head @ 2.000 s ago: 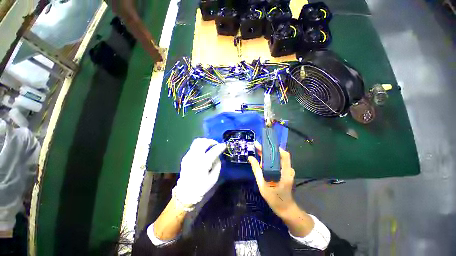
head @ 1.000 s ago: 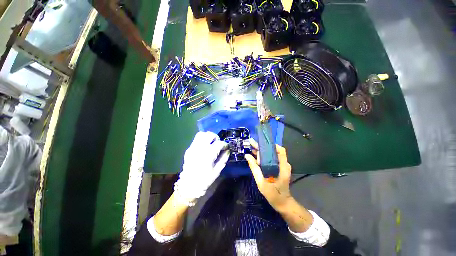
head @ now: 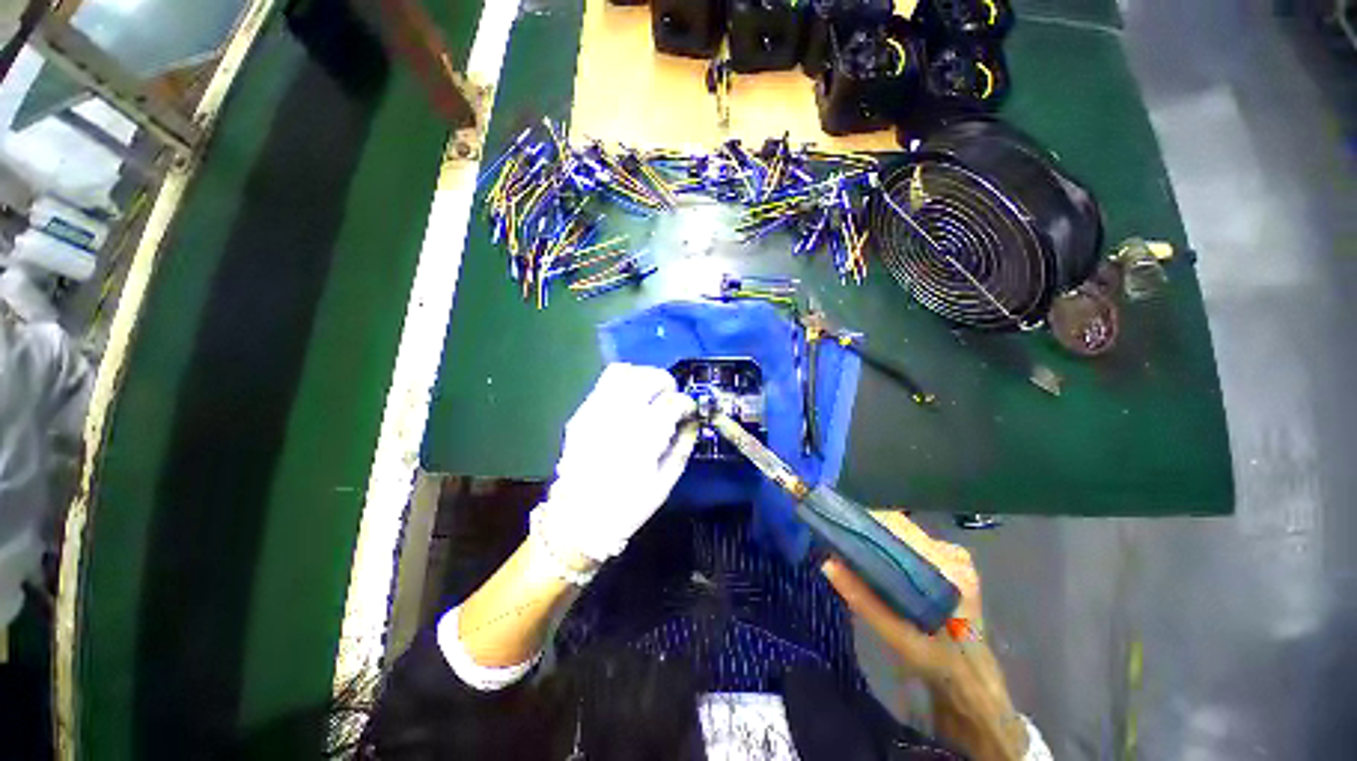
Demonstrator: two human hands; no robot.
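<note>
A black housing (head: 732, 390) with shiny metal parts inside lies on the blue cloth (head: 677, 330). My left hand (head: 622, 458), in a white glove, has its fingertips at the housing's left side and partly covers it; what they pinch is too small to tell. My bare right hand (head: 926, 595) holds the teal soldering gun (head: 878, 559). Its metal barrel points up and left, with the tip at the housing beside my left fingertips. Pliers (head: 811, 384) lie open on the cloth to the right of the housing.
Loose wired components (head: 573, 223) lie behind the cloth. A large black fan (head: 967, 245), a brownish tin (head: 1083, 323) and a small jar (head: 1140, 271) are at right. Black housings (head: 871, 82) stand on cardboard (head: 633, 104). A conveyor (head: 283, 327) runs at left.
The soldering gun has swung from upright beside the housing to slanting, its tip now at the housing. My right hand has moved down and right. The pliers on the cloth are now uncovered.
</note>
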